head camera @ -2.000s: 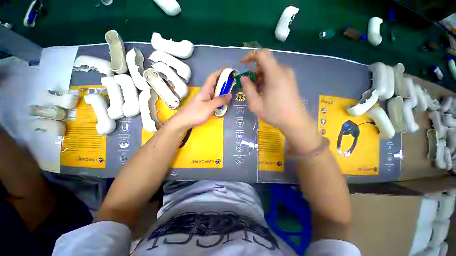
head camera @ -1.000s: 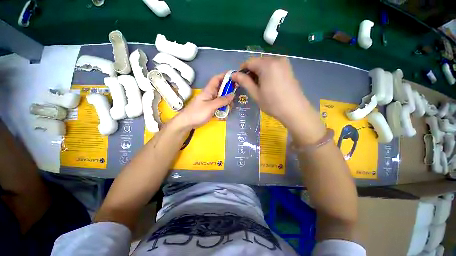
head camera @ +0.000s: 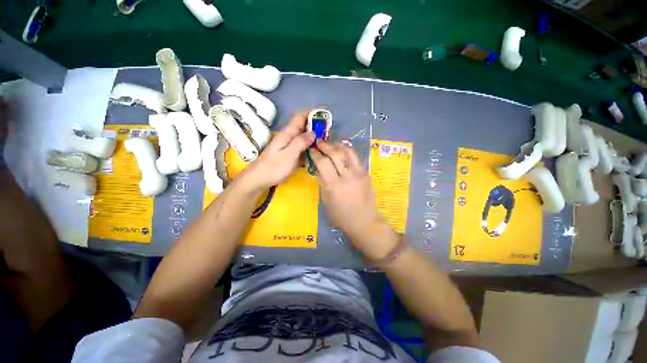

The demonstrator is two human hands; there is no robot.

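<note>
An off-white housing half (head camera: pixel 320 113) is held upright over the middle of the printed carton mat. A blue battery pack (head camera: pixel 319 128) sits in its hollow. My left hand (head camera: pixel 280 156) grips the housing from the left. My right hand (head camera: pixel 344 181) is at its lower end, fingertips against the housing and the battery's lower edge. A small green piece, likely the circuit board (head camera: pixel 312 164), shows between the hands at the lower end. The housing's lower part is mostly hidden by the fingers.
White housings (head camera: pixel 188 142) lie grouped at left on the mat (head camera: pixel 340 244), more (head camera: pixel 550 131) at right. A cardboard box (head camera: pixel 532 322) with housings is at lower right. The green belt (head camera: pixel 298 35) behind carries scattered housings and parts. Another person's arm (head camera: pixel 32 234) is at far left.
My right hand has moved down from the housing's upper end to its lower end. The housing has turned more upright. The parts on the belt have shifted left.
</note>
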